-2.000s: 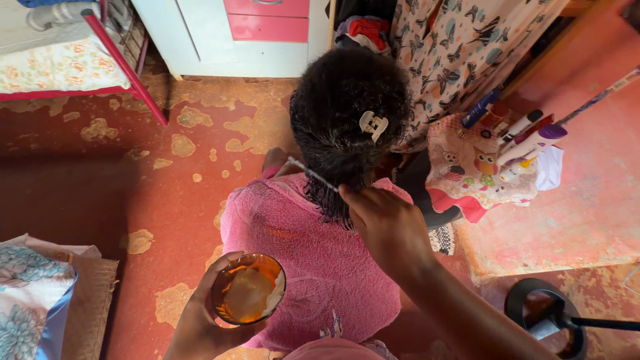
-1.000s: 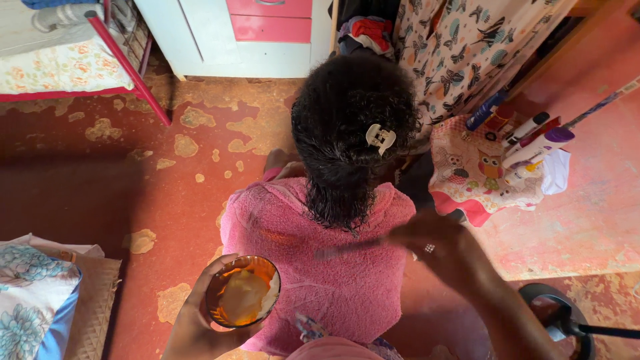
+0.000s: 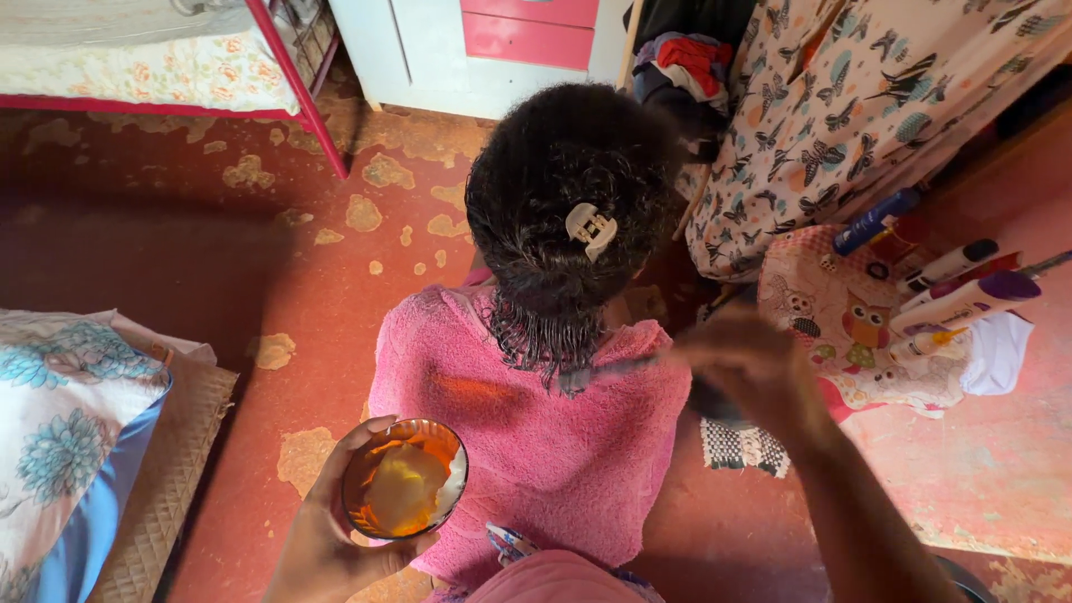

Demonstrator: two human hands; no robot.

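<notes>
My left hand (image 3: 347,519) holds an amber glass bowl (image 3: 405,479) with a pale substance in it, left of the seated person's back. In my right hand (image 3: 745,360), which is blurred, is a thin dark tool, probably a brush or comb; its tip meets the ends of the person's dark hair (image 3: 548,335). A pale claw clip (image 3: 591,229) sits in the hair at the back of the head. A pink towel (image 3: 553,469) covers the person's shoulders and back.
Bottles, among them a white one with a purple cap (image 3: 967,301), stand on an owl-print cloth (image 3: 837,327) at the right. Behind hangs a butterfly-print curtain (image 3: 812,126). A bed with a pink metal frame (image 3: 306,100) is at upper left, a white and pink cabinet (image 3: 494,75) at the top.
Two seconds ago my right hand was against the hair; one second ago the tool was over the towel, off the hair. Now its tip is back at the hair ends.
</notes>
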